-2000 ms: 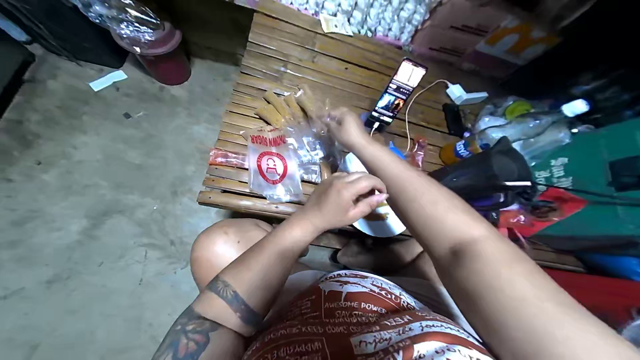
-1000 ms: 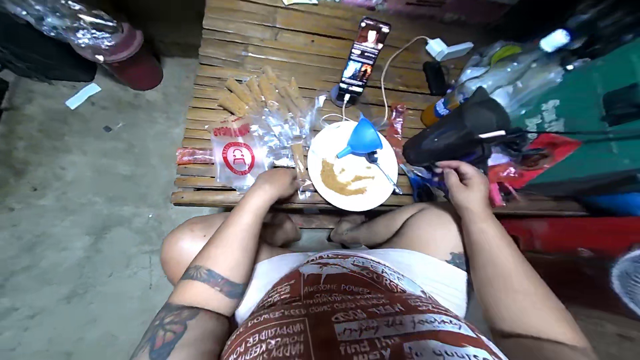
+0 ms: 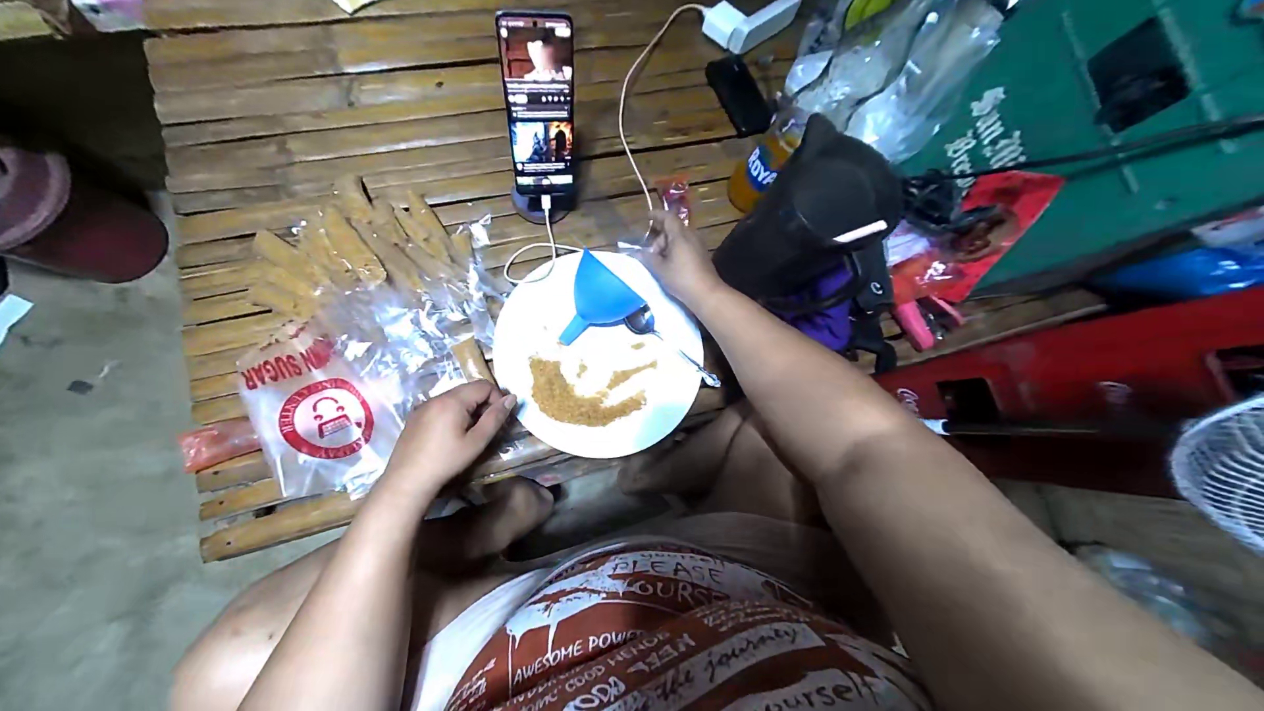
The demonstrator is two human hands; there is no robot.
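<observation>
A white plate (image 3: pixel 602 434) holds brown sugar (image 3: pixel 583 400), a blue plastic funnel (image 3: pixel 602 291) and a metal spoon (image 3: pixel 642 321). My left hand (image 3: pixel 449 425) rests at the plate's left edge, beside a filled sugar tube (image 3: pixel 472 358); whether it grips anything is unclear. At the plate's upper right, my right hand (image 3: pixel 679 259) has its fingers close together near a clear plastic wrapper, and its grip is hard to make out. Left of the plate lie a printed clear sugar bag (image 3: pixel 326 425) and several long, narrow packets of brown sugar (image 3: pixel 346 242).
A lit phone (image 3: pixel 538 109) stands on a holder behind the plate, its white cable running to a white adapter (image 3: pixel 736 25). A black bag (image 3: pixel 810 207), a bottle of orange drink (image 3: pixel 755 178) and a red crate (image 3: pixel 1066 395) are at the right on or beside the bamboo table (image 3: pixel 267 99).
My right hand has moved from beside the black bag to the plate's upper right edge. My left hand stays by the plate's left side. The view has come closer to the table.
</observation>
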